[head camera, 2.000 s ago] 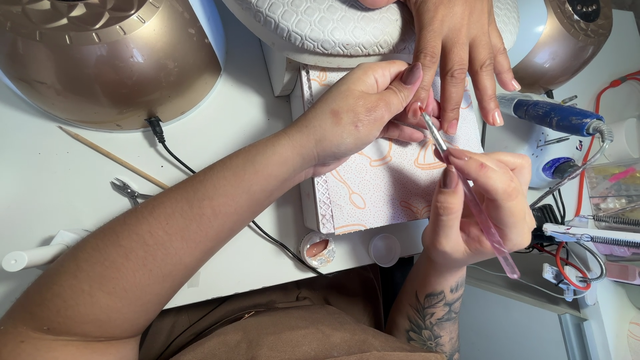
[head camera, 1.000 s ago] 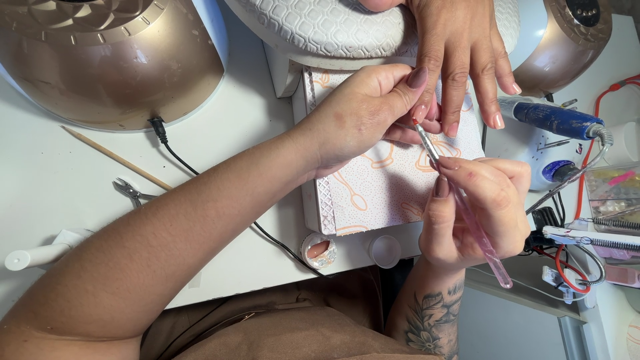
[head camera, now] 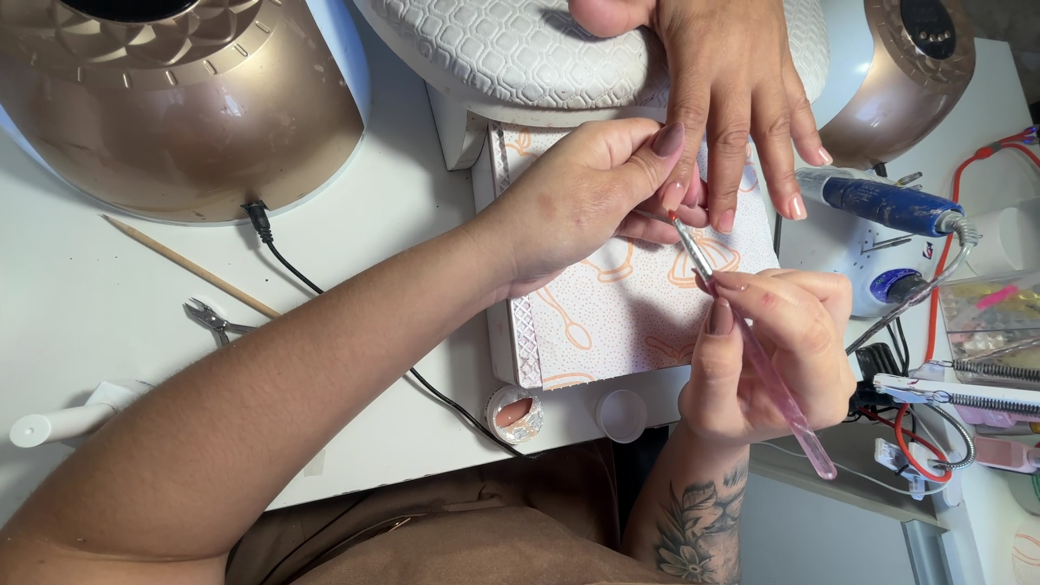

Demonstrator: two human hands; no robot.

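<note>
My left hand [head camera: 585, 195] grips a finger of another person's hand [head camera: 731, 106], thumb on top and my other fingers beneath. That hand reaches down from the top over a white textured armrest [head camera: 520, 57], fingers spread. Between thumb and fingers, my right hand [head camera: 772, 349] holds a nail brush [head camera: 768, 366] with a pink clear handle and a silver ferrule. The brush tip, with a little reddish stuff on it, is at the held finger's nail. Below both hands lies a patterned box or pad [head camera: 642, 284]. An open pot of pinkish gel [head camera: 514, 413] stands near the table's front edge.
Gold nail lamps [head camera: 187, 114] [head camera: 918, 73] flank the armrest. A wooden stick [head camera: 191, 266] and cuticle nippers [head camera: 213, 321] lie left, near a black cord [head camera: 292, 268]. A small round lid [head camera: 621, 416] is beside the pot. At right are a blue nail drill handpiece [head camera: 886, 203] and cables.
The brush tip has shifted slightly up and left along the held finger's nail area since the earliest frame. My left hand keeps its hold on the finger.
</note>
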